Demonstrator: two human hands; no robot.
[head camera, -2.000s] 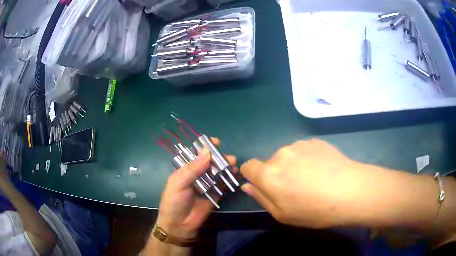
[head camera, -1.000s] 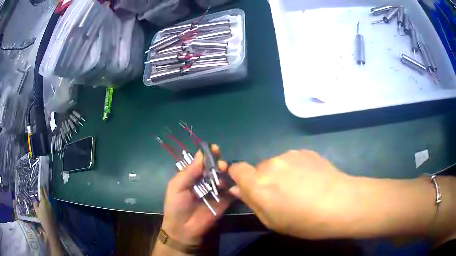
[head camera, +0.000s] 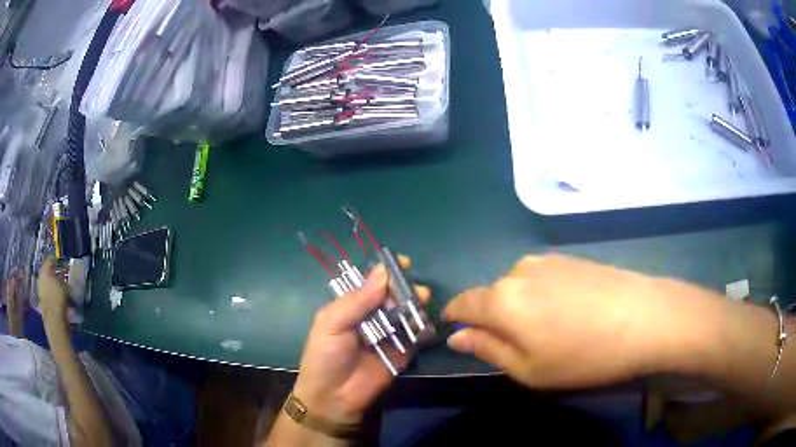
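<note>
My left hand (head camera: 345, 354) holds several silver cylinders (head camera: 403, 284) side by side. Their red lead wires point up and away, and their thin shafts point down toward me. My right hand (head camera: 559, 323) is just right of the bunch, its thumb and forefinger pinched on a slim blue and dark tool (head camera: 455, 326), mostly hidden by the fingers. The tool's dark end is close to the shaft ends; whether it touches them cannot be told. A clear box (head camera: 367, 144) behind holds many wired cylinders.
A large white tray (head camera: 567, 199) with loose cylinders stands at the right. Bagged clear boxes (head camera: 174, 79), a green wrapped item (head camera: 199, 173), a phone (head camera: 141, 258) and a black hose (head camera: 78, 157) are at left. Another person's arm (head camera: 70, 358) reaches in.
The view has shifted slightly. My left hand still holds the bunch, with the cylinders at a slightly different angle. The other person's arm has moved up to the parts at left.
</note>
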